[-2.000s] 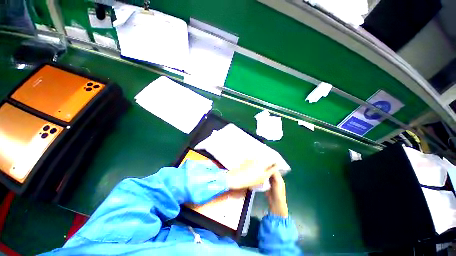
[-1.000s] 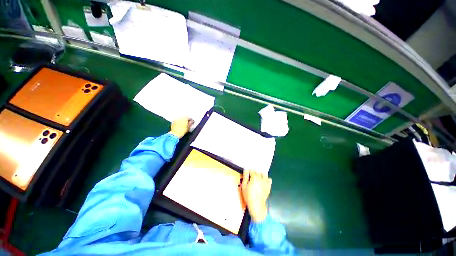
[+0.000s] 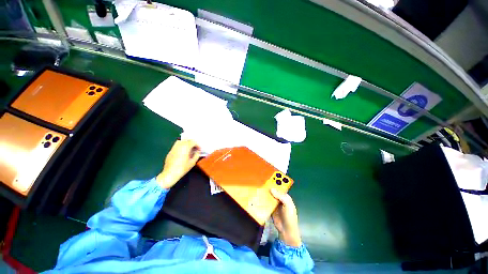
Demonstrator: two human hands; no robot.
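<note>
An orange tablet [image 3: 243, 179] with a cluster of round lenses is lifted and tilted above the black foam tray [image 3: 216, 214]. My right hand [image 3: 283, 208] grips its lower right corner. My left hand [image 3: 181, 160] is at its upper left end, with fingers closed on the edge of a white sheet [image 3: 206, 131] that reaches behind the tablet. The near tray pocket is bare except for a small white label [image 3: 215, 187]. White sheet covers the far pocket. The white sheet stack [image 3: 174, 99] lies behind the tray.
A stack of black trays with orange tablets [image 3: 59, 101] stands at the left. A black tray stack with white tops [image 3: 428, 203] stands at the right. A crumpled white scrap [image 3: 290, 127] lies at the back, below papers [image 3: 158, 35] on the rail.
The orange tablet has been lifted out of the near pocket by my right hand. My left hand has moved from the sheet stack towards me, drawing a white sheet to the tablet's end.
</note>
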